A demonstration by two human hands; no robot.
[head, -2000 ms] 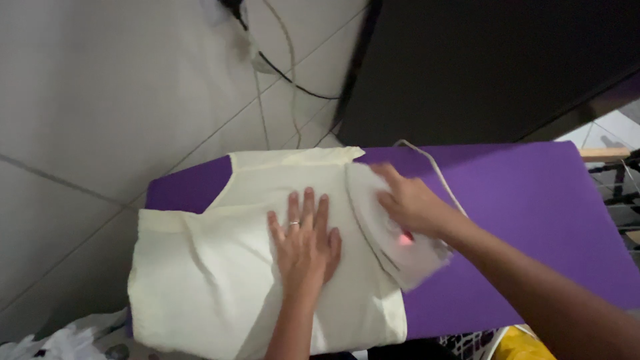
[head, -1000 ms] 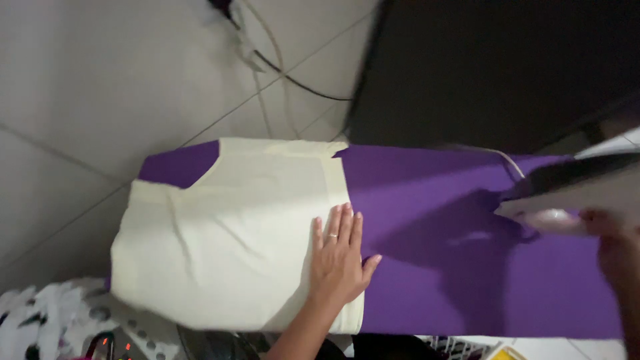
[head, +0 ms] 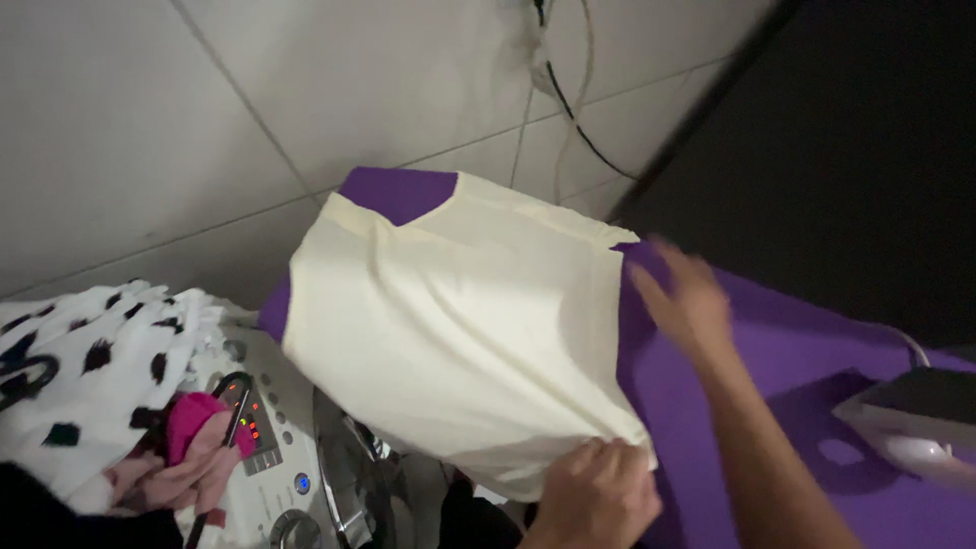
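A cream-coloured garment (head: 473,305) lies over the purple ironing board (head: 762,328), with creases running down toward its near right corner. My left hand (head: 598,488) is closed on that near corner of the cloth. Beside the garment's far right corner, my right hand (head: 682,293) is raised with fingers spread, slightly blurred and holding nothing. The iron (head: 907,427) rests at the right on the board, partly cut off by the frame edge, its cord rising behind it.
At lower left stands a white washing machine (head: 267,496) with a lit panel. On it lie a white cloth with dark spots (head: 91,366) and pink cloths (head: 187,457). Cables (head: 572,114) hang by the tiled wall; a large dark panel (head: 823,152) stands at the far right.
My right hand has let go of the iron and moved left to the garment's far corner. My left hand, flat on the cloth before, now grips its near corner. The view has swung left.
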